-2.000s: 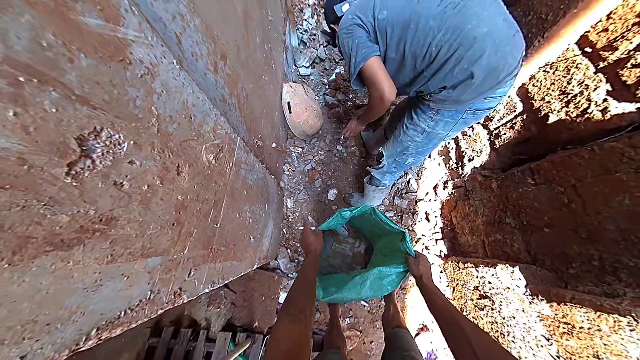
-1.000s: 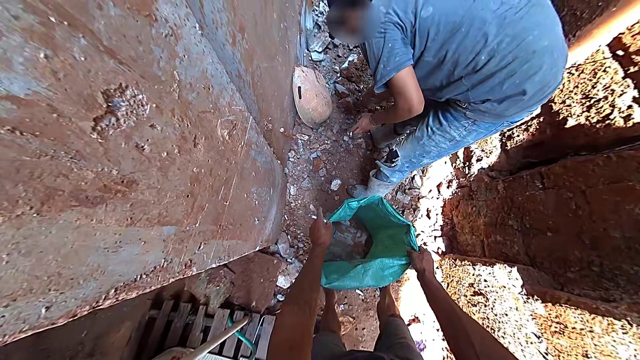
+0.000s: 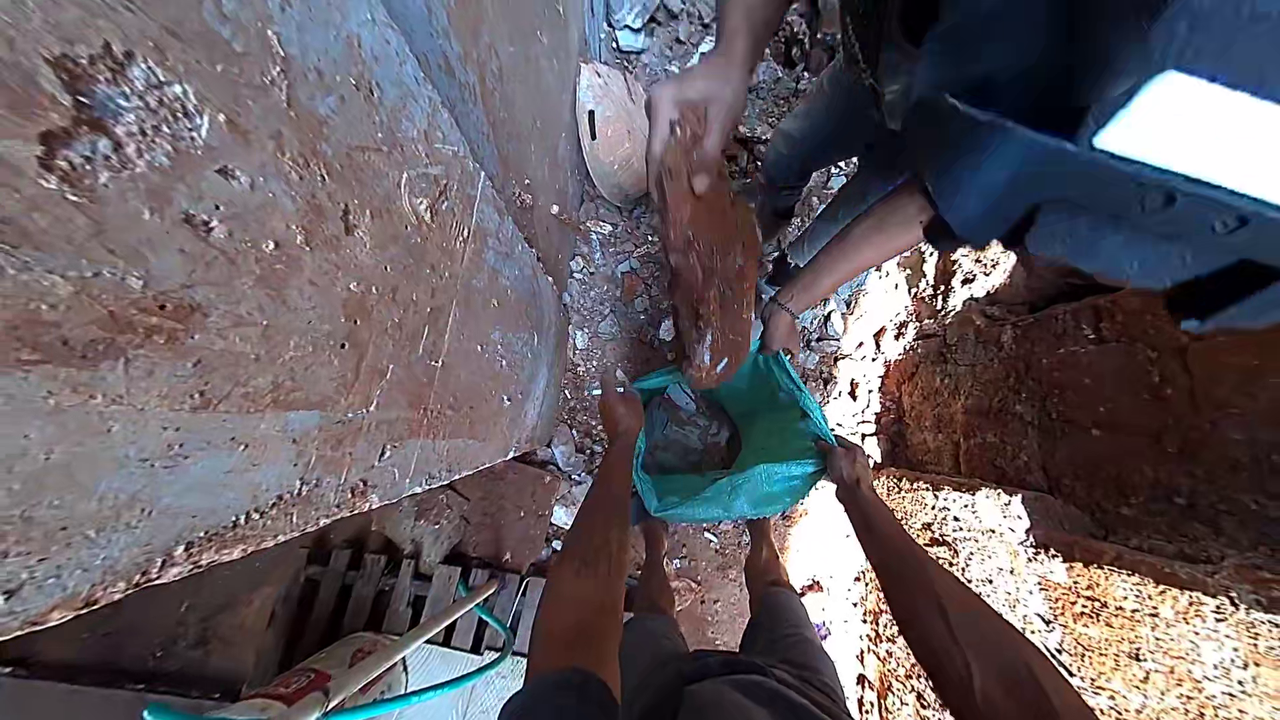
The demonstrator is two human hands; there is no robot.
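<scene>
A green woven sack (image 3: 775, 425) hangs with its mouth spread between my two hands. My left hand (image 3: 621, 408) grips the left rim of the sack, and my right hand (image 3: 848, 466) has hold of its right rim. Grey rubble (image 3: 690, 432) lies inside. Above the far rim, a co-worker holds a long reddish-brown piece, stone or rubble (image 3: 712, 270), tilted with its lower end at the sack's mouth. The co-worker's other hand (image 3: 780, 329) is at the far edge of the sack.
A large stone block (image 3: 300, 300) rises at the left. A rounded, dusty plate with a slot (image 3: 612, 135) leans against it. Broken stones (image 3: 607, 325) cover the ground. At the lower left are a wooden pallet (image 3: 400, 595), a pole (image 3: 410, 640) and a green hose (image 3: 440, 690).
The co-worker, bent over the rubble before, has come closer with the reddish-brown piece and put a hand at the sack. My hands still hold the rim.
</scene>
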